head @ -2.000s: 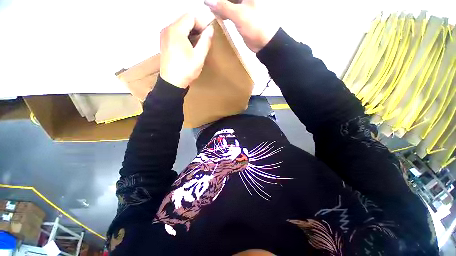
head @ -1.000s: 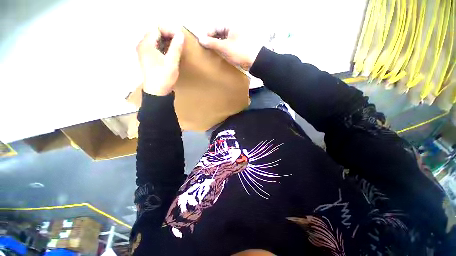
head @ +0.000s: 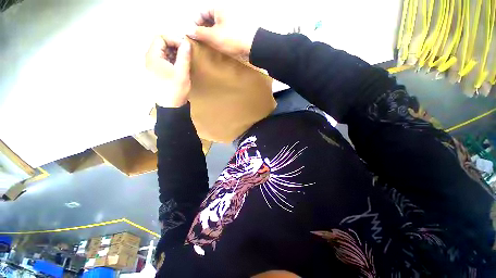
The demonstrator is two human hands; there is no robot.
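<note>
A tan pouch (head: 228,98) hangs from the white table down to my lap, its plain orange-brown face towards me. My left hand (head: 169,68) pinches its upper left corner with the thumb and fingers. My right hand (head: 220,35) pinches the same upper end close beside it, thumb on the edge. The fingertips nearly meet. Whatever lies between the fingertips is too small and washed out to tell. No tool can be made out.
The white table (head: 98,70) stretches in front. Stacked pouches (head: 446,32) with hanging yellow strips stand at the upper right. An open brown carton (head: 128,155) is below the table edge at left. Cardboard boxes (head: 117,250) and a blue crate (head: 49,268) are across the aisle.
The view has turned, so the yellow-stripped stack sits higher right and more of the aisle shows. My hands and the tan pouch have shifted left in view; both hands still hold its corner.
</note>
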